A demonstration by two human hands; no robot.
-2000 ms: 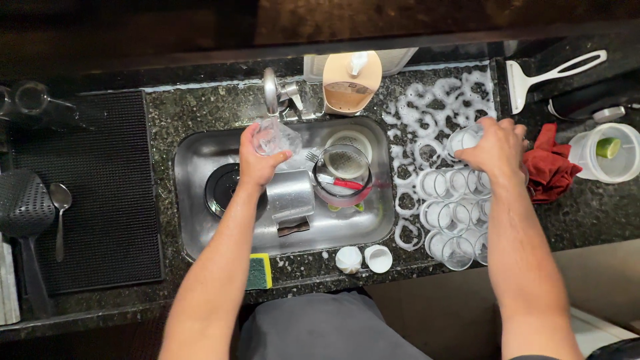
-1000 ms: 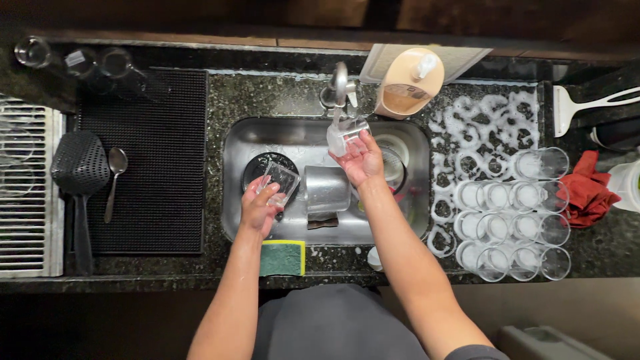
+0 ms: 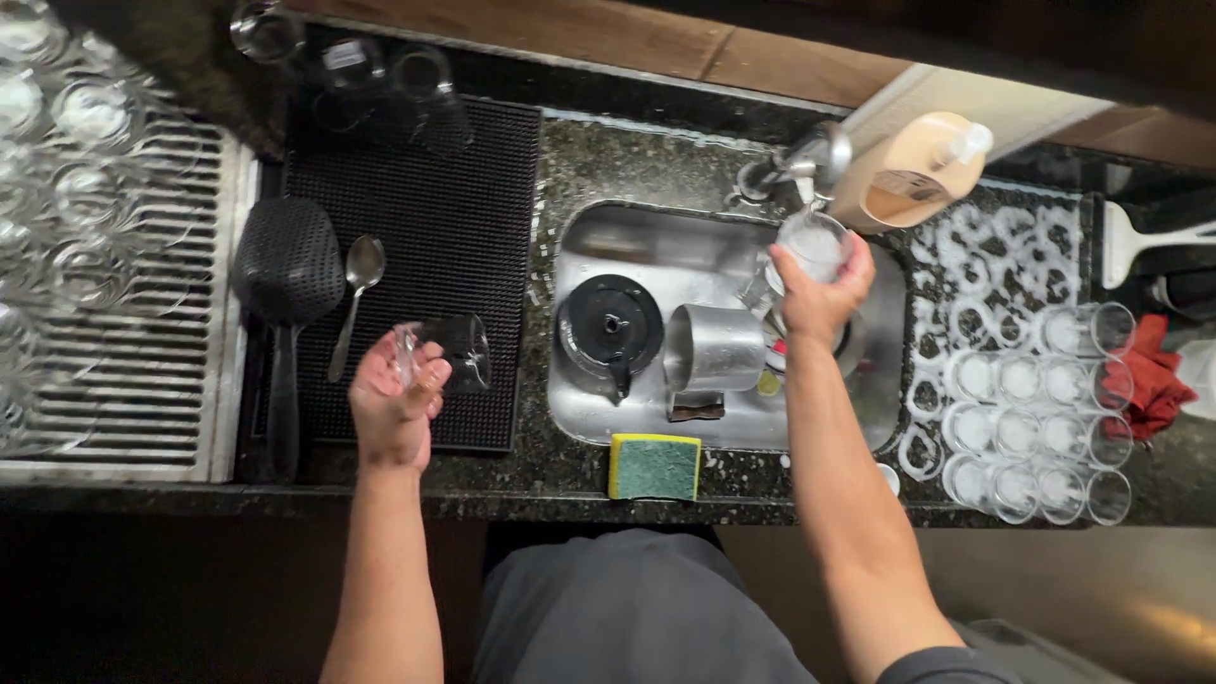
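My left hand [image 3: 404,385] grips a clear drinking glass [image 3: 459,353] by its base, tilted on its side above the black rubber mat [image 3: 494,285]. Under the faucet [image 3: 807,166], my right hand [image 3: 826,285] holds another clear glass [image 3: 814,242] with whitish water or foam in it. Below that hand the steel sink [image 3: 589,418] holds a black-lidded pot [image 3: 613,328], a steel pitcher [image 3: 717,347] and other dishes partly hidden by my right hand and forearm. Rows of soapy glasses [image 3: 1016,432] stand on the granite counter to the right.
A green-and-yellow sponge [image 3: 655,467] lies at the sink's front edge. A soap bottle [image 3: 912,176] stands behind the sink. On the left are a spoon [image 3: 365,266], a black skimmer [image 3: 289,261] and a slatted rack [image 3: 204,380] with many glasses. A red cloth [image 3: 1149,380] lies far right.
My right hand has moved from the soapy glasses to the faucet. My left hand has gone from the sink to the black mat with a glass in it. The view has shifted left.
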